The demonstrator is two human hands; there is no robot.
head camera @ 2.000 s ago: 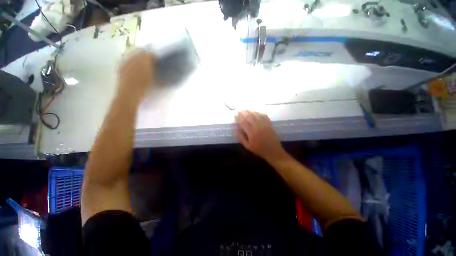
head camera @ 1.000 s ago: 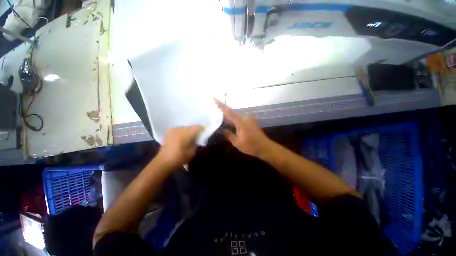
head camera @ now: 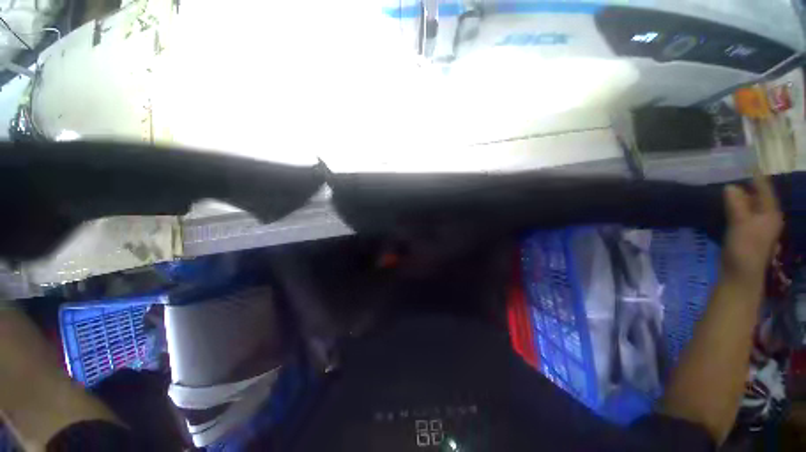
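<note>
A long black fabric panel stretches across the front edge of the white table, from the left rim of the picture almost to the right. It is blurred and has a notch or overlap left of its middle. My right hand grips its right end. My left forearm shows at the lower left, but the hand is cut off by the picture's edge. The sewing machine, white with a blue stripe, stands behind the fabric. Its needle area is lost in glare.
A black pad lies right of the machine bed. A blue basket holding pale and dark pieces stands below right. Another blue basket and white pieces are below left. A red basket shows beside the right one.
The pale panel held by both hands is no longer in front of me. A long black panel now spans the table edge. My hands have moved far apart, the left out of view.
</note>
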